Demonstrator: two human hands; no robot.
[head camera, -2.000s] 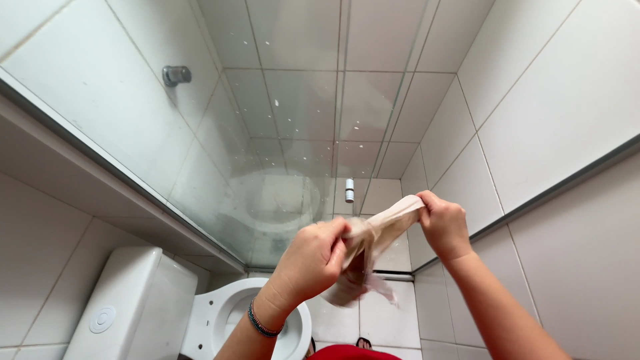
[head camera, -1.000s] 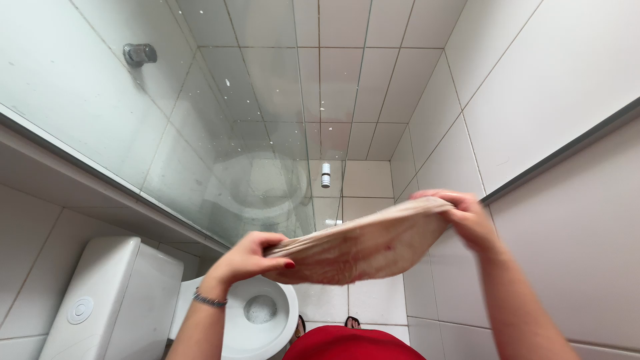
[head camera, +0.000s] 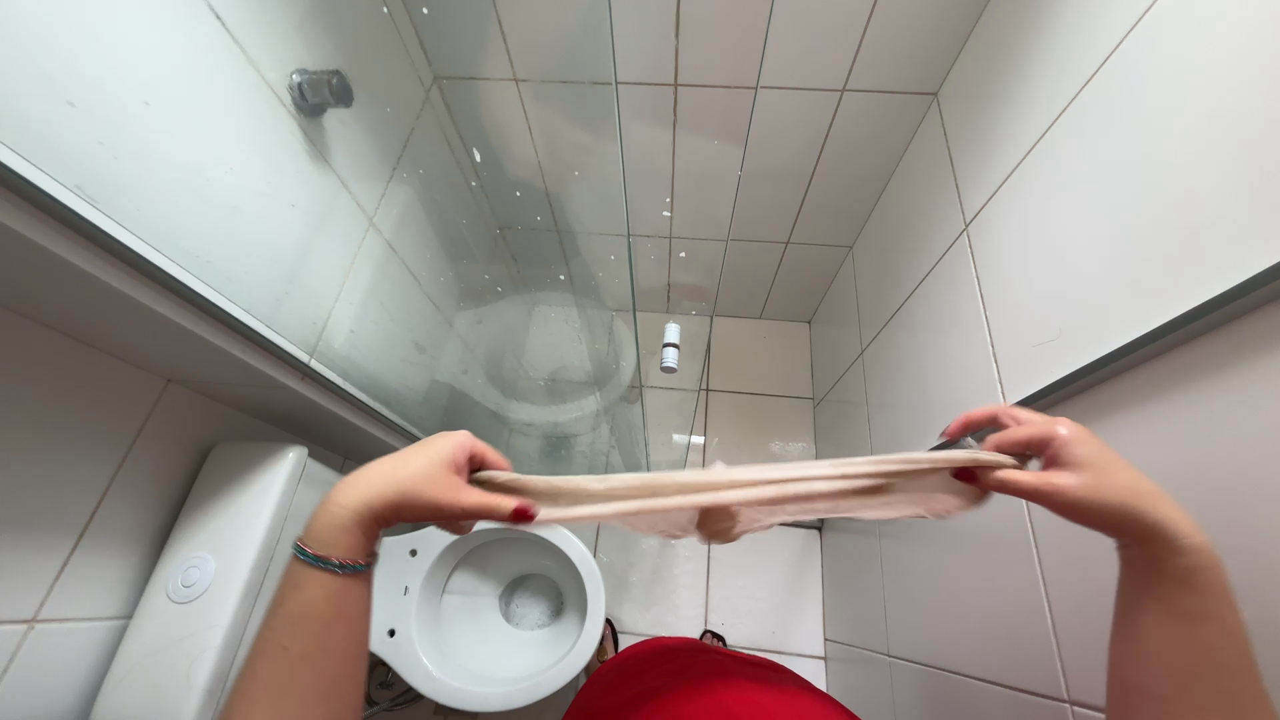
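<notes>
A pale beige cloth (head camera: 740, 490), thin and elastic-looking with a darker brownish patch near its middle, is stretched almost level between my two hands. My left hand (head camera: 430, 480), with a braided bracelet on the wrist, pinches its left end just above the toilet bowl. At the other end, my right hand (head camera: 1040, 460) grips the edge between thumb and fingers, in front of the right tiled wall. Part of the cloth sags below the stretched edge. What kind of garment or cloth it is, I cannot tell.
A seatless white toilet bowl (head camera: 515, 605) stands at the lower left beside its cistern (head camera: 200, 580). Ahead is a glass shower panel (head camera: 540, 250) with a white cylindrical handle (head camera: 671, 347). A metal valve knob (head camera: 321, 92) is at the upper left. Sandalled feet show on the tiled floor.
Two seconds ago the cloth was bunched between closer hands; my hands have since moved apart and the cloth is stretched wide. Since one second ago it has become narrower and more level.
</notes>
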